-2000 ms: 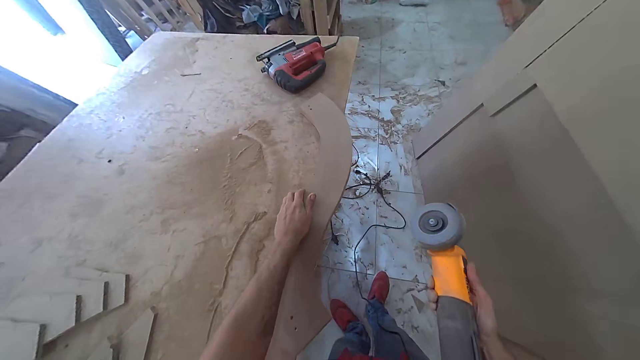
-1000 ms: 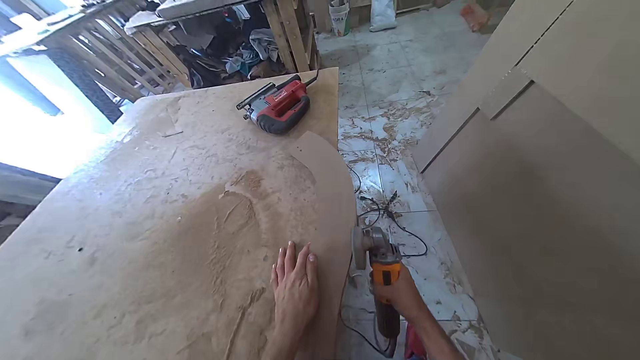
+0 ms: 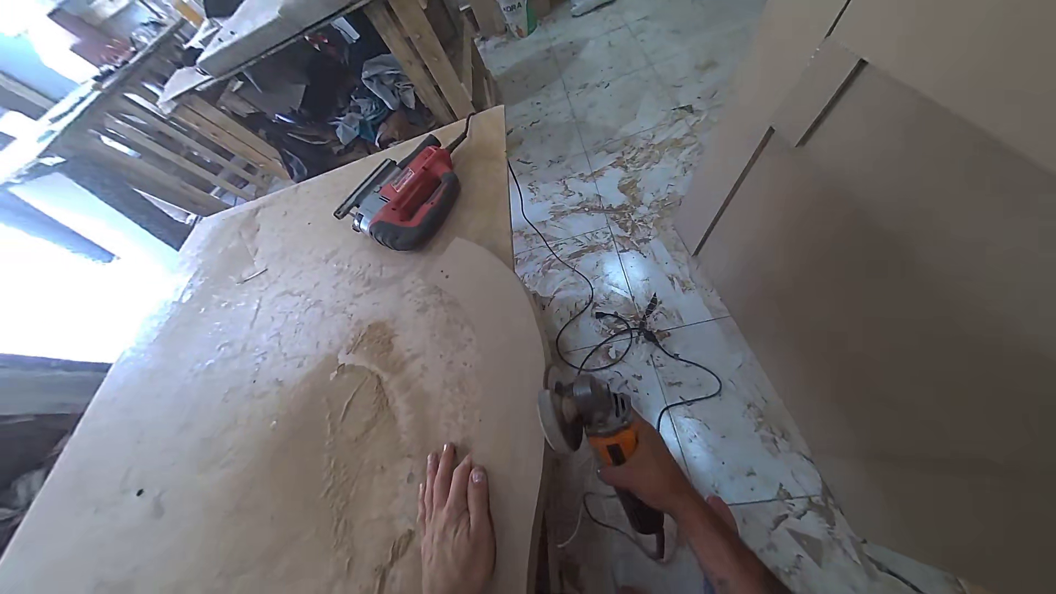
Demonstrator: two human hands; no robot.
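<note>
My left hand (image 3: 456, 524) lies flat, palm down, on the inner part of a curved board (image 3: 502, 355), which rests along the right edge of a dusty wooden worktable (image 3: 223, 412). An orange and black angle grinder (image 3: 615, 441) is in my right hand (image 3: 652, 470), just off the table's right side. Its round disc (image 3: 560, 419) stands on edge at the board's outer curve; whether they touch is hard to tell. Sawdust (image 3: 363, 404) is spread over the table left of the board.
A red and black jigsaw (image 3: 408, 198) lies at the table's far corner. Black cables (image 3: 631, 334) coil on the tiled floor among shavings. Large panels (image 3: 891, 289) stand at the right. Behind the table are slatted wooden frames (image 3: 190, 148) and a cluttered shelf.
The grinder, held upright away from the table two seconds ago, has come left to the board's curved edge. My left hand stays on the board area. The view has shifted.
</note>
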